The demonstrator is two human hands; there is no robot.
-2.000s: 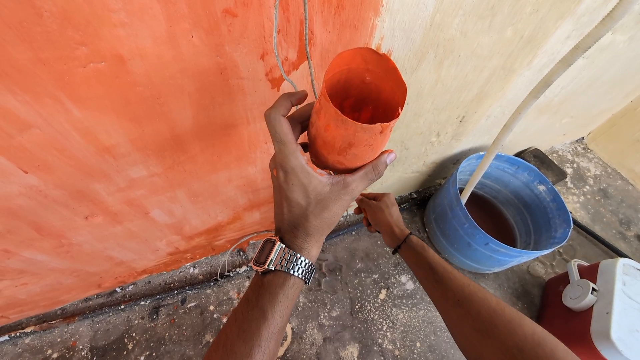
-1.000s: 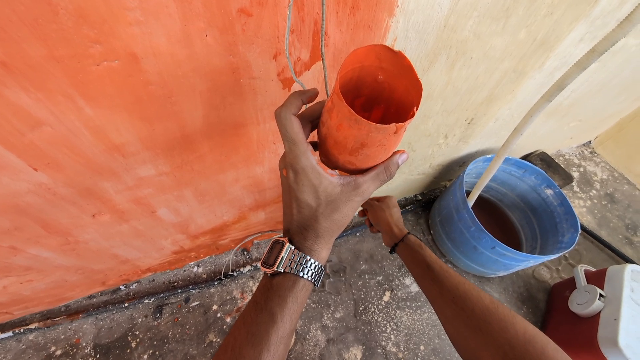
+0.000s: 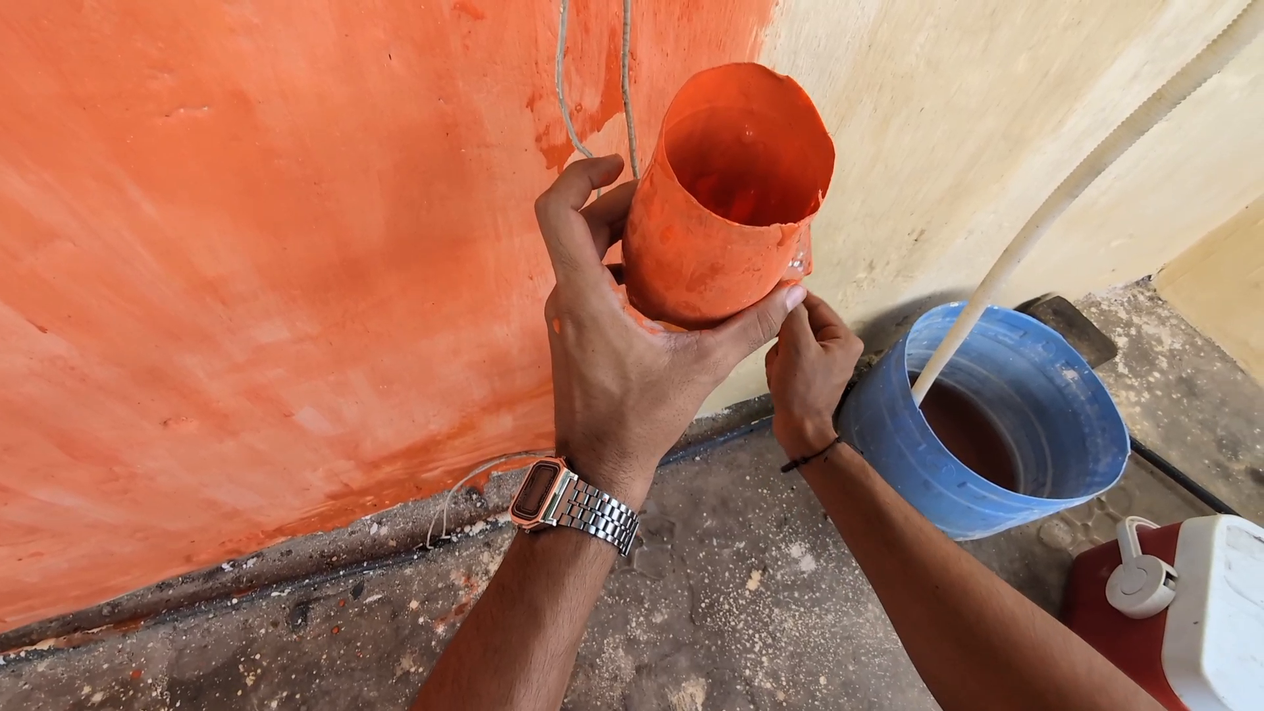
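An orange, paint-covered cup-like container (image 3: 706, 262) with a rough cut rim is gripped around its lower part by my left hand (image 3: 627, 346), which wears a metal watch on the wrist. Orange liquid or wet paint shows inside the container. My right hand (image 3: 812, 370), with a dark band at the wrist, is at the container's lower right side by my left thumb. Its fingers are curled with the tips pinched together near a glossy, wet-looking bit there; whether they hold something cannot be told.
Freshly orange wall (image 3: 296, 247) meets a cream wall section (image 3: 918, 148). Two thin cords (image 3: 627, 89) hang behind the container. On the stained floor (image 3: 711, 583) stand a blue plastic tub (image 3: 889, 464) with dark liquid and a pale hose (image 3: 1047, 212), and a red and white cooler (image 3: 1220, 612).
My right hand has moved up from below the container to its lower right side, beside my left thumb. My left hand keeps its hold on the container.
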